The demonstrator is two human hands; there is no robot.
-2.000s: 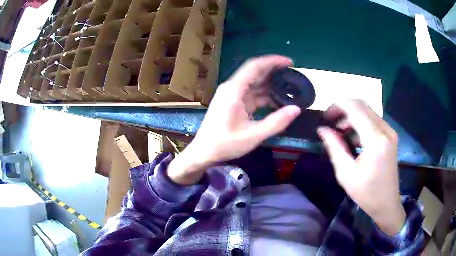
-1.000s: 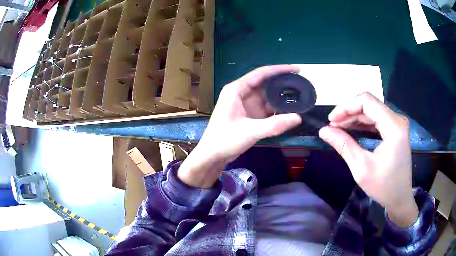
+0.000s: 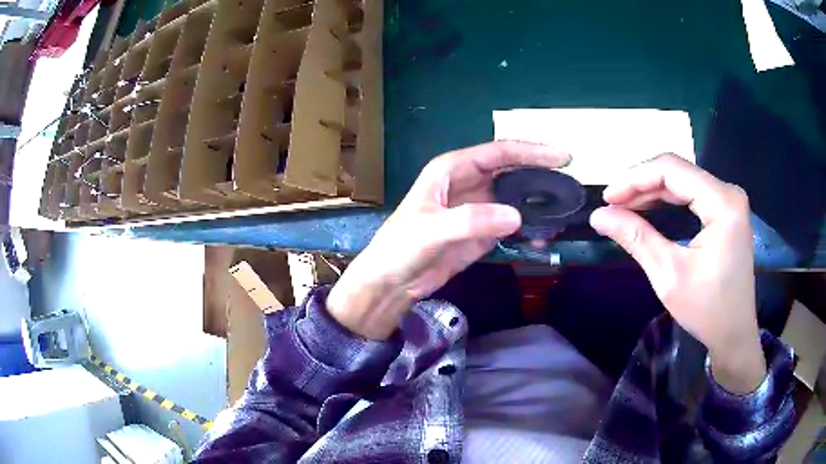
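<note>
A round black speaker (image 3: 541,197) is held by its rim in my left hand (image 3: 426,227), tilted, above the bench's front edge. A tiny white connector (image 3: 554,259) shows just below it. My right hand (image 3: 684,240) is right of the speaker, thumb and forefinger tips close together near its rim. Whether a thin black piece is between them cannot be told against the dark background. A white backing sheet (image 3: 593,136) lies behind the speaker, with black material along its lower edge, partly hidden by my hands.
A brown cardboard divider tray (image 3: 208,109) stands at left, with pale wires in its far cells. A dark sheet (image 3: 770,172) lies at right. A narrow white scrap (image 3: 766,36) is at top right. Cardboard offcuts (image 3: 255,285) are below the blue bench edge (image 3: 299,232).
The speaker has tilted flatter and moved slightly down and right, and the white connector now shows beneath it. My left hand has turned with it. My right fingertips stay close to the rim.
</note>
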